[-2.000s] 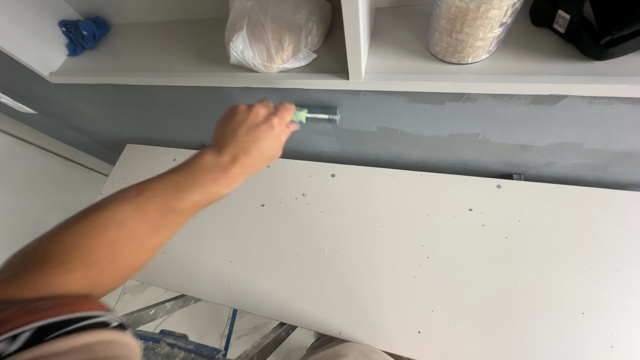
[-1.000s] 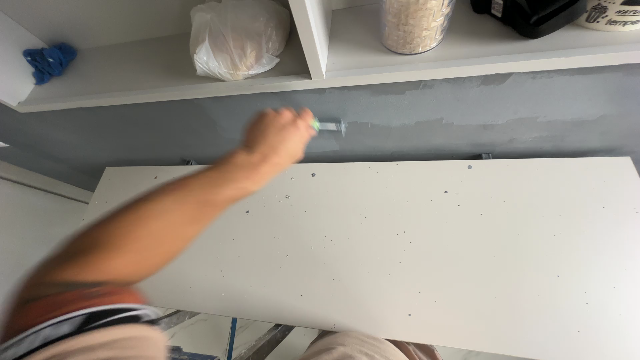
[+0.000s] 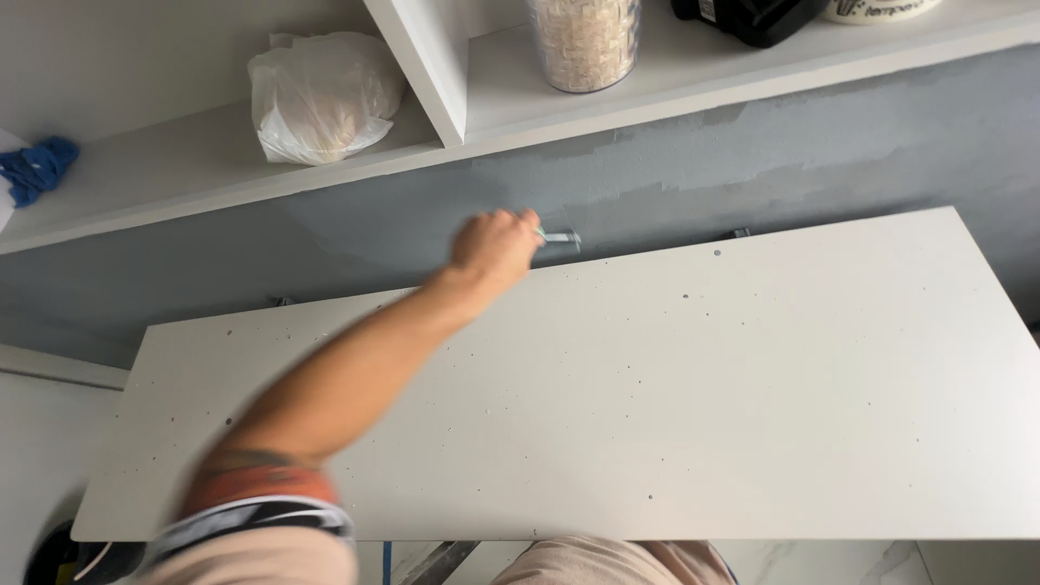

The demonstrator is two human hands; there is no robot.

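Coming in from the lower left, my left hand grips the green handle of a small tool. Its pale shank points right, and its blurred end is at the grey wall; whether that end is a roller or a blade cannot be told. The wall strip shows lighter and darker grey patches. Just below the hand lies a white board dotted with small grey specks, with my forearm above it. My right hand is out of view.
Above the wall strip runs a white shelf with a divider. It holds a blue cloth, a tied plastic bag, a clear container of pale pieces, a black object and a white tub. Two dark brackets show behind the board.
The view has shifted and tilted, now showing the board's right end. My left hand still holds the tool at the grey wall.
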